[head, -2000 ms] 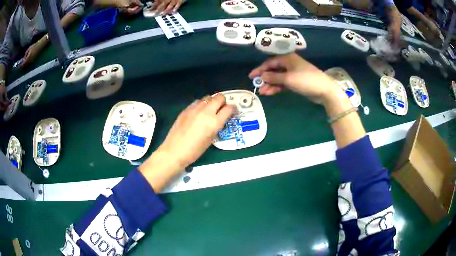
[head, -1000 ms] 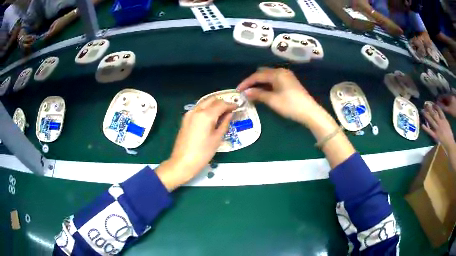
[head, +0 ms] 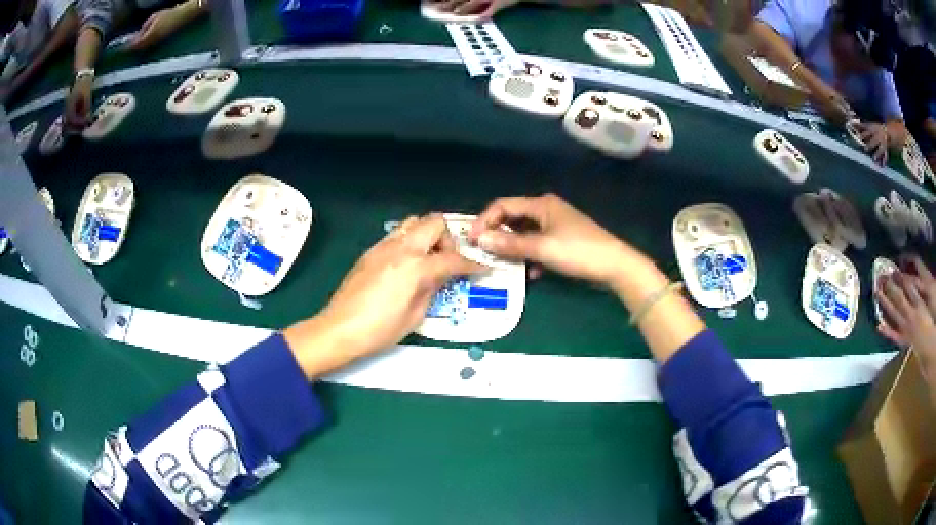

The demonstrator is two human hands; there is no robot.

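An off-white housing (head: 472, 326) lies open side up in front of me, with a light-blue circuit board and a dark-blue bar (head: 488, 297) showing in its lower part. My left hand (head: 395, 282) covers its left and upper left part, fingertips over the top end. My right hand (head: 554, 241) is at the upper right, thumb and fingertips pinched together over the same end, close to the left fingertips. What lies between the fingers is hidden. A small pale piece (head: 391, 227) shows beyond the left fingers.
Open housings with blue electronics stand to the left (head: 257, 234) and right (head: 715, 256). Front covers (head: 616, 123) lie in the far row. A cardboard box (head: 895, 436) is at the right edge, near another person's hands (head: 908, 308). A metal post (head: 51, 231) stands at left.
My right hand brought the small disc from beside the housing to its top end, where my fingers now cover it. Hands and housing sit lower in view.
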